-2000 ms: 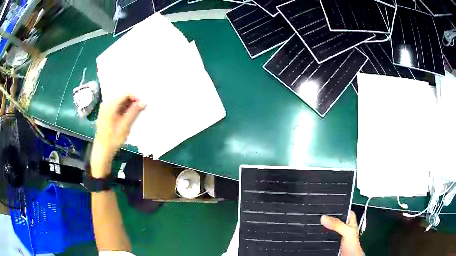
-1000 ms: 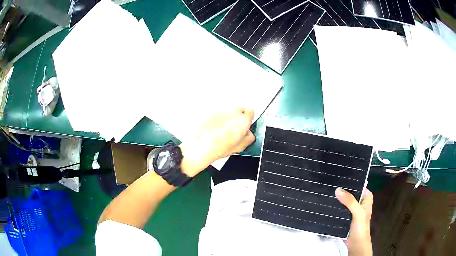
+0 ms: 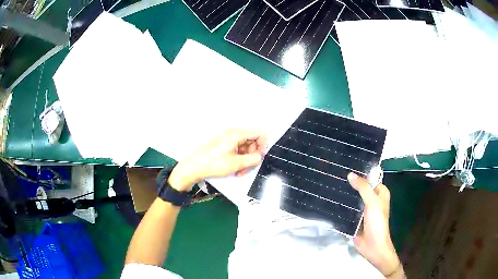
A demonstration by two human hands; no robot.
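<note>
A black solar panel (image 3: 322,169) with thin pale lines is tilted over the bench's front edge, its upper left part over a loose white sheet (image 3: 218,92). My right hand (image 3: 374,215) grips the panel's right edge, thumb on its face. My left hand (image 3: 224,158), bare with a black watch, lies over the sheet beside the panel's left edge. Its fingers are curled; whether they pinch anything cannot be told. The sheet's lower corner hangs past the bench edge. A stack of white sheets (image 3: 104,87) lies at left, touching or overlapped by the loose sheet.
Loose black panels (image 3: 284,35) lie at the back. A white pile (image 3: 393,92) stands at right, with white cords (image 3: 467,158) hanging from it. A whitish lump (image 3: 53,121) sits at far left. Below are a blue crate (image 3: 60,250) and a large brown carton (image 3: 453,229).
The loose sheet came off the left stack onto the bench middle. The panel in my right hand has moved up and left, partly over the sheet. My left hand stays by the sheet's edge.
</note>
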